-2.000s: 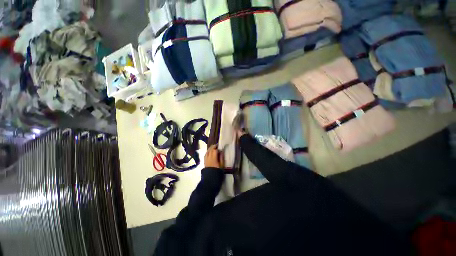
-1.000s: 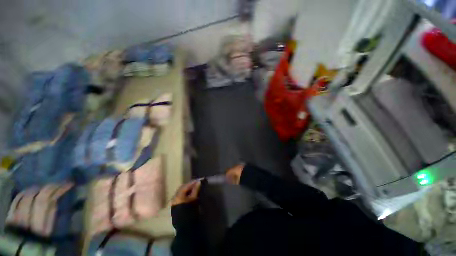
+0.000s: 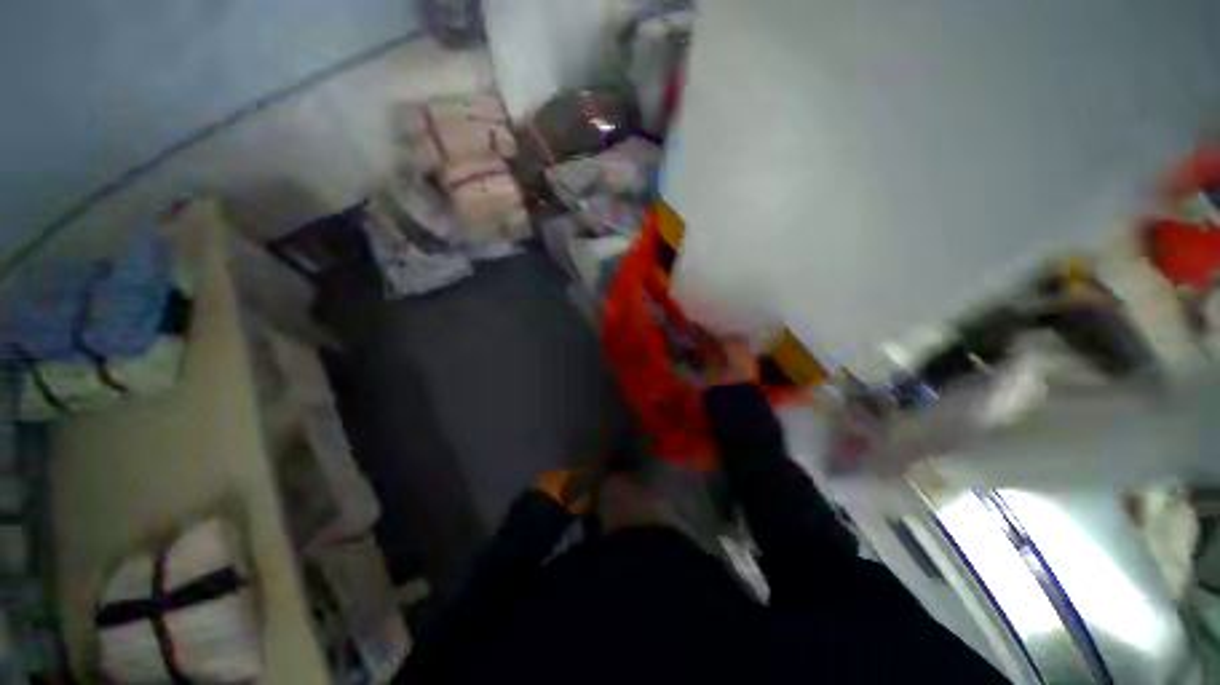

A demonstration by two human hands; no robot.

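Observation:
The picture is blurred. My right hand point(image 3: 727, 361) is at the upper part of a red plastic bag point(image 3: 649, 355) that hangs beside the white machine point(image 3: 923, 147). What its fingers hold, if anything, cannot be made out. My left hand point(image 3: 562, 488) is low in the middle, close to my body and over the dark floor. Its fingers are blurred and I cannot tell whether they hold something.
A pale table point(image 3: 161, 455) on the left bears blue bundles point(image 3: 100, 308) and a banded pale bundle point(image 3: 181, 609). Pink bundles point(image 3: 468, 161) stand at the back beyond the grey floor point(image 3: 468, 381). Red material point(image 3: 1184, 248) shows at the right.
The view has turned from the table with bundles toward the white machine. My hands have moved apart, the right one now at the red bag.

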